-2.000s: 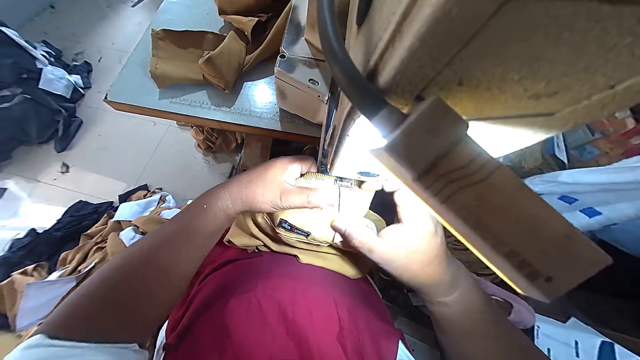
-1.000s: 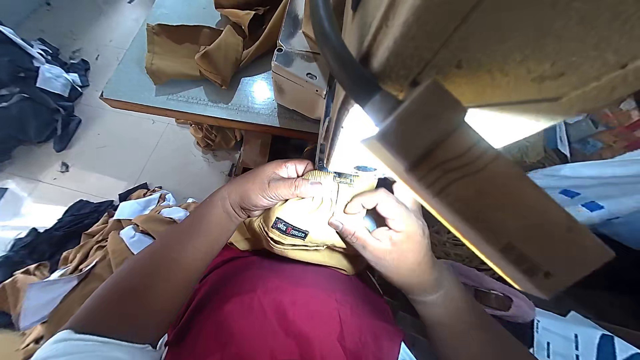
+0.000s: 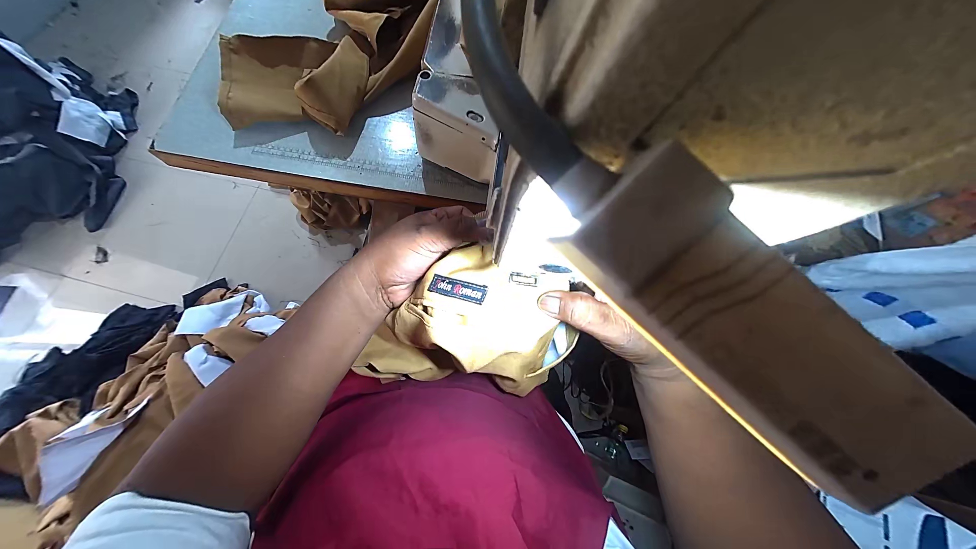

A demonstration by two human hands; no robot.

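Note:
A tan cloth garment (image 3: 473, 328) lies over my lap and up against the sewing machine (image 3: 456, 122). My left hand (image 3: 415, 252) grips its left edge close beside the machine head. On the right, my right hand (image 3: 602, 324) pinches the cloth, thumb on top and fingers hidden beneath. Between the hands a dark woven label (image 3: 457, 289) bearing writing faces up on the fabric. A lit lamp (image 3: 732, 328) on a dark flexible neck hangs over the work and hides part of my right forearm. The needle area is lost in glare.
Tan fabric pieces (image 3: 282, 76) and a printed ruler scale lie on the grey table (image 3: 191, 122) at upper left. Piles of tan, white and black garments (image 3: 152, 366) cover the floor at left, with dark clothes (image 3: 61, 145) farther back. White-and-blue cloth (image 3: 907, 297) is at the right.
My right hand has moved to the right along the cloth, from near its middle to its right edge. The label now lies more openly in view. My left hand keeps its hold beside the machine.

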